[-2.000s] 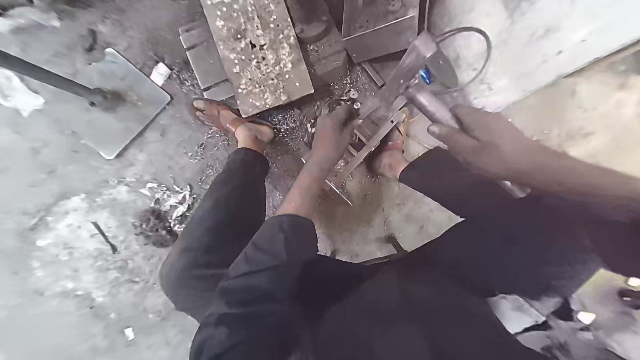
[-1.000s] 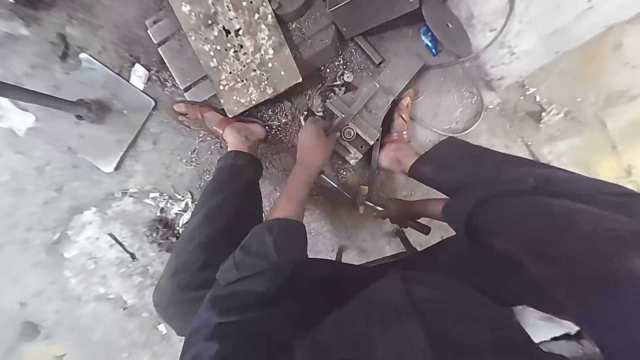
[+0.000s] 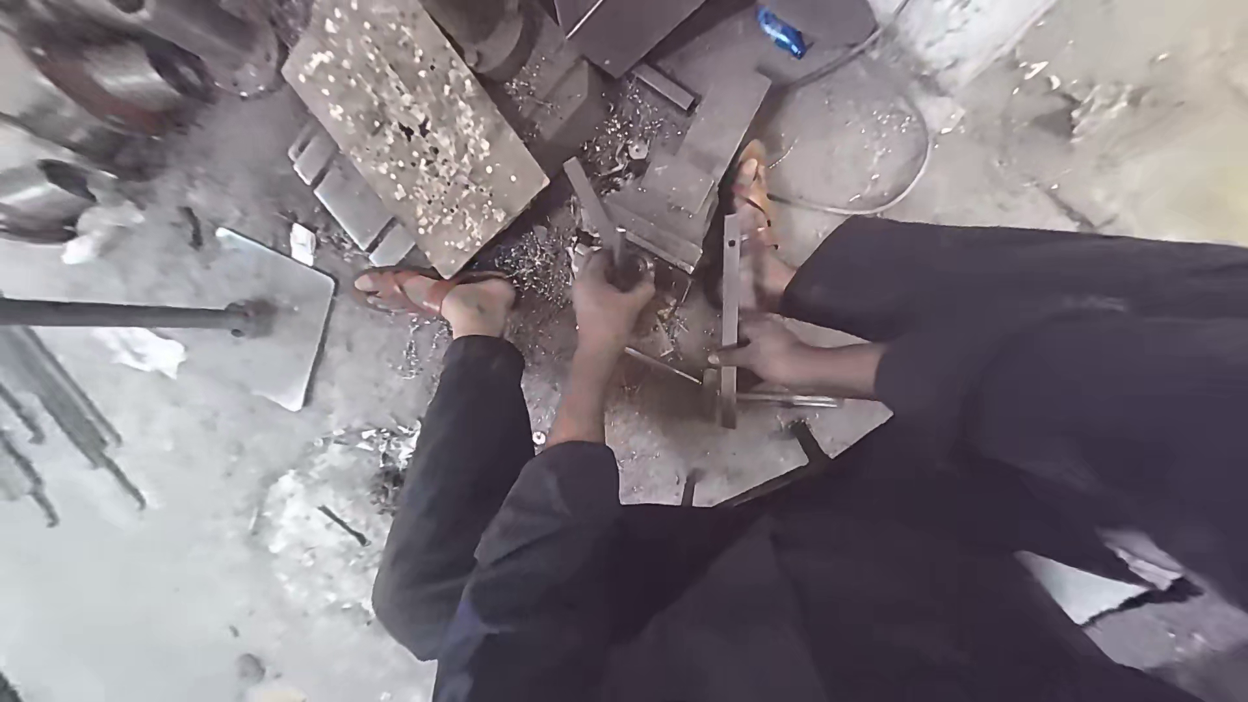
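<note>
My left hand is closed around a dark metal piece, partly hidden by the fingers; a flat metal bar rises from it toward the upper left. My right hand grips a flat metal strip with a hole near its top end, held upright in the view. Just above my left hand is a metal block with a flat plate leaning on it. Below the hands a thin rod lies aslant, and a second rod lies beside the strip's lower end.
A thick metal plate covered in chips lies at the upper left, beside grooved metal blocks. Metal shavings are strewn between my sandalled feet. A stand with a square base is at the left. A cable loops on the floor at the right.
Two seconds ago my right hand held a power tool at the upper right; now it holds a flat strip lower down. The flat bar now rises from my left hand. The view has shifted somewhat.
</note>
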